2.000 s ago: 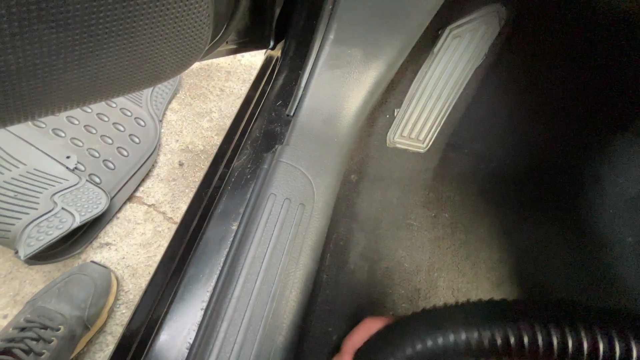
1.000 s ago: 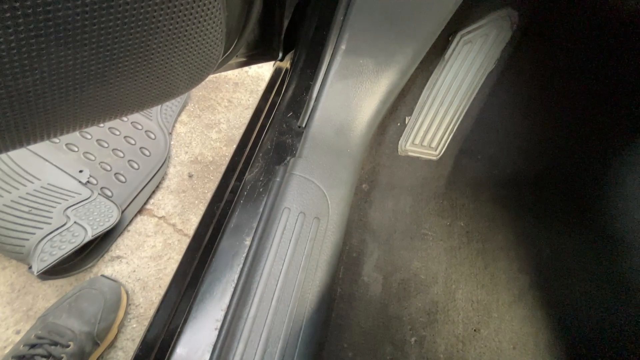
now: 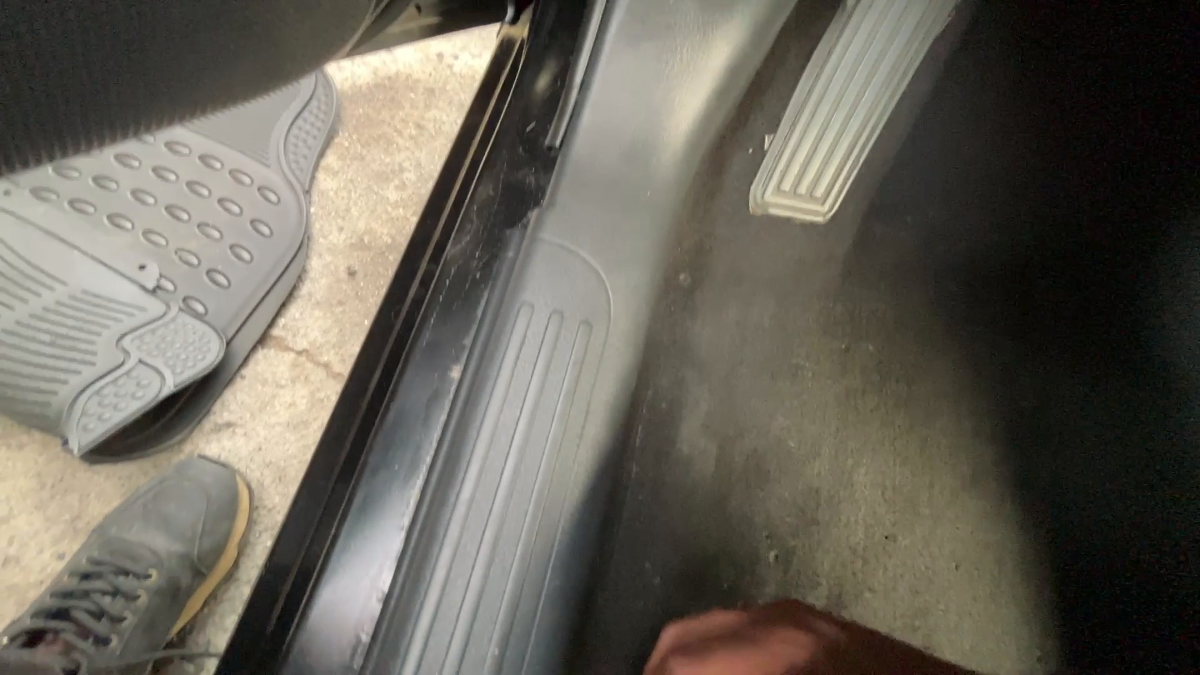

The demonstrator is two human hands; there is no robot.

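My right hand [image 3: 750, 642], blurred and cut off by the bottom edge, is low over the dusty dark carpet of a car's footwell [image 3: 825, 422]. Its fingers look curled, but whether they hold anything is hidden. Left of the hand runs the grey plastic door sill trim [image 3: 525, 422] with long raised ribs. A ribbed grey footrest pedal [image 3: 834, 122] is at the upper right of the carpet. My left hand is out of view.
Beyond the black painted door sill [image 3: 412, 375], grey rubber floor mats [image 3: 197, 216] lie on the concrete ground [image 3: 309, 328]. A grey laced shoe [image 3: 159, 553] stands near them. The textured door panel [image 3: 169, 56] hangs across the upper left. Deep shadow covers the footwell's right side.
Two seconds ago a black corrugated hose lay across the lower right, beside part of a hand; it is out of view now. The hand, absent one second ago, shows again at the bottom.
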